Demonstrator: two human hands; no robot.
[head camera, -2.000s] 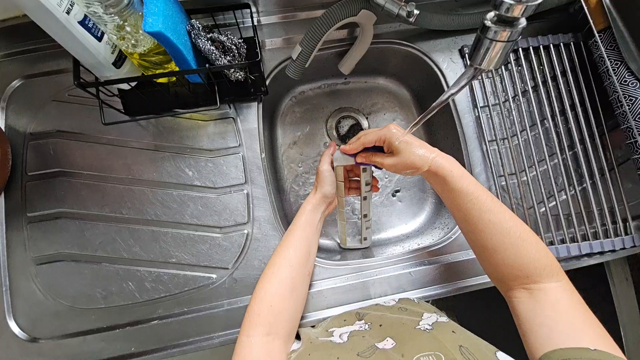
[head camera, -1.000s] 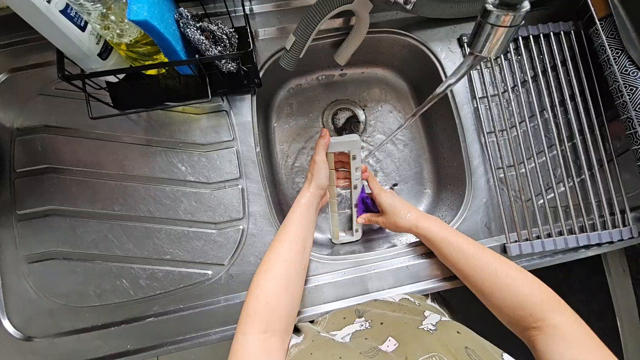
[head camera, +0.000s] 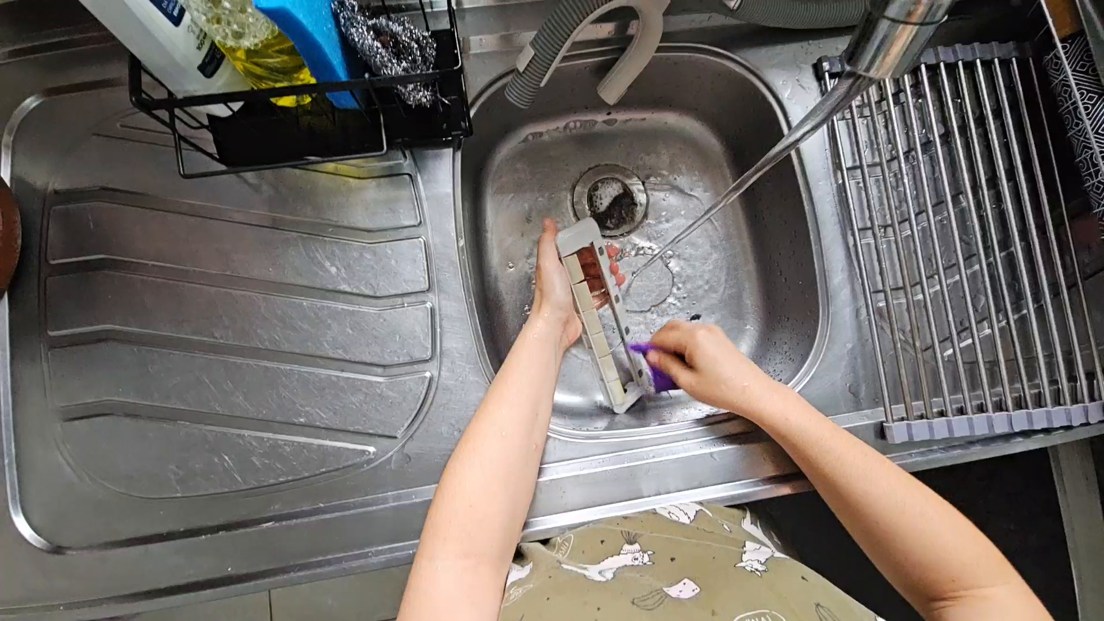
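My left hand grips a pale plastic frame with a row of square cells and an open slot, its fingers showing through and behind the slot. The frame is tilted over the stainless steel sink basin. In my right hand is a purple item, mostly hidden by the fingers, against the frame's lower right side. A thin stream of water runs from the metal faucet and comes down just right of the frame. Dark bits lie at the drain.
A black wire caddy at the upper left holds bottles, a blue sponge and a steel wool scourer. A ridged drainboard lies left, a roll-up metal rack right. A gray corrugated hose hangs over the basin's back edge.
The frame has gone from nearly upright in view to tilted, its top leaning left. My right hand has moved from the frame's upper part down to its lower right side with the purple item.
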